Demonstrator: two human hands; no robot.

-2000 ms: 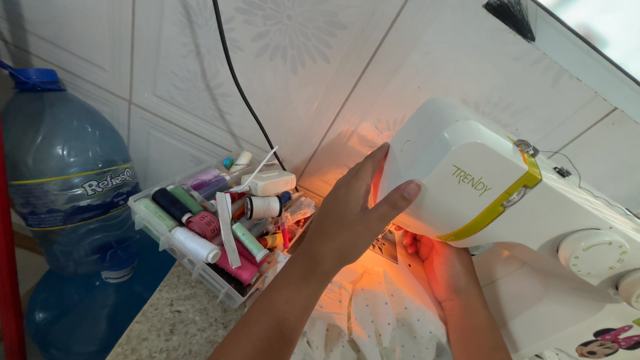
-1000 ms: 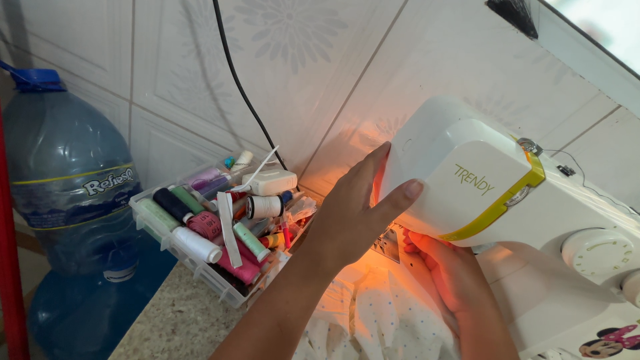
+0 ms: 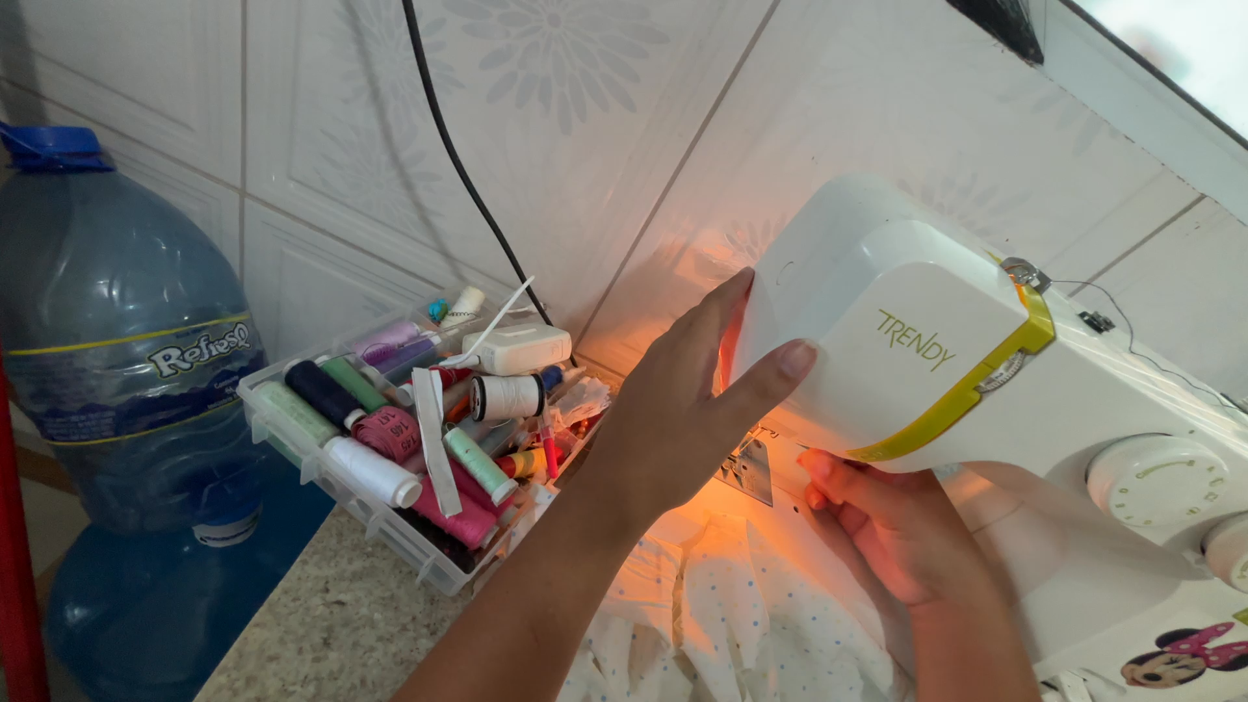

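Note:
A white sewing machine [image 3: 877,331] with a yellow-green trim fills the right side, its lamp glowing orange underneath. My left hand [image 3: 682,400] rests against the end of the machine's head, thumb on the front cover and fingers around the far side. Below the head, near the needle area, is my right hand [image 3: 877,517], thumb and forefinger close together; whether something thin is between them cannot be made out. The metal needle plate [image 3: 751,473] shows partly between the hands. White fabric with small blue dots [image 3: 731,604] lies bunched in front of the machine.
A clear plastic box [image 3: 366,517] of thread spools and a pink measuring tape [image 3: 387,432] sits on the granite counter [image 3: 341,604], left of my forearm. Large blue water bottles [image 3: 127,292] stand at the far left. A black cable [image 3: 453,146] hangs along the tiled wall.
My right hand has shifted slightly under the machine's head, and its fingers have changed pose. My left hand stays against the head.

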